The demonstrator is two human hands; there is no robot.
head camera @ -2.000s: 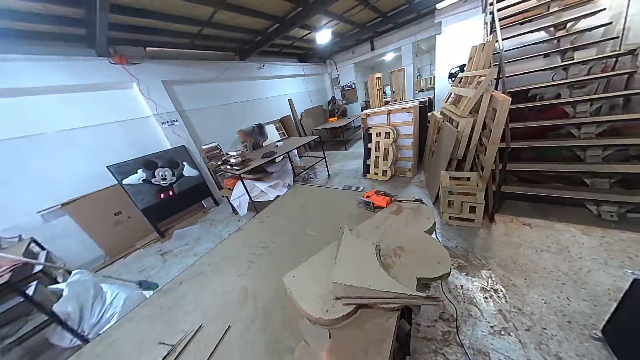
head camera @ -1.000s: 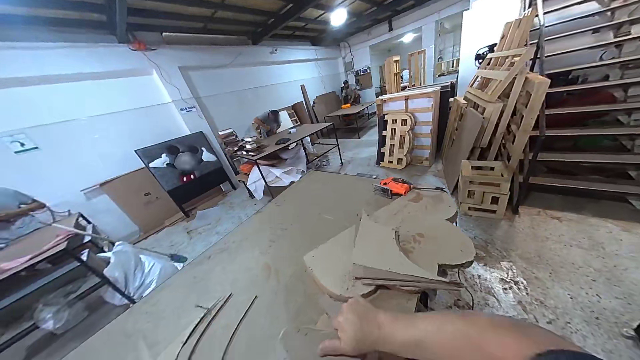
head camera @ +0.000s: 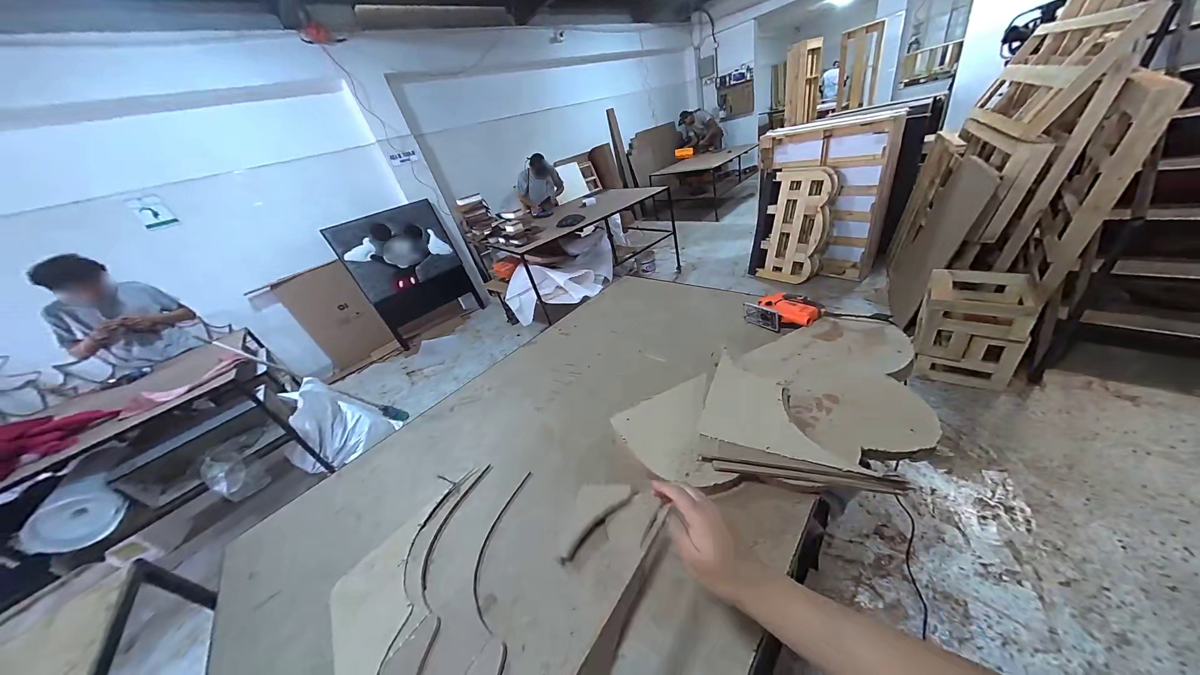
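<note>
My right hand (head camera: 698, 534) reaches in from the lower right and has its fingers on a thin flat offcut (head camera: 630, 595), which stands tilted at the near part of the large work table (head camera: 562, 375). A short curved strip (head camera: 595, 527) lies just left of the fingers. Further left are long curved thin strips (head camera: 450, 525) and a flat sheet piece (head camera: 361, 600). Beyond the hand, cut board pieces (head camera: 759, 408) with curved edges overlap, with narrow straight strips (head camera: 806, 473) along their near side. An orange jigsaw (head camera: 787, 307) lies behind them. My left hand is out of view.
At left, a person works at a bench (head camera: 122, 412) holding red cloth. Two people are at far tables (head camera: 600, 216). Wooden frames (head camera: 1050, 141) lean at right above a slatted piece (head camera: 975, 328). A black cord (head camera: 909, 562) hangs beside the table's right edge.
My right hand, absent two seconds ago, came in from the right and now holds an offcut raised at an angle. The view has turned, bringing the person at left into sight.
</note>
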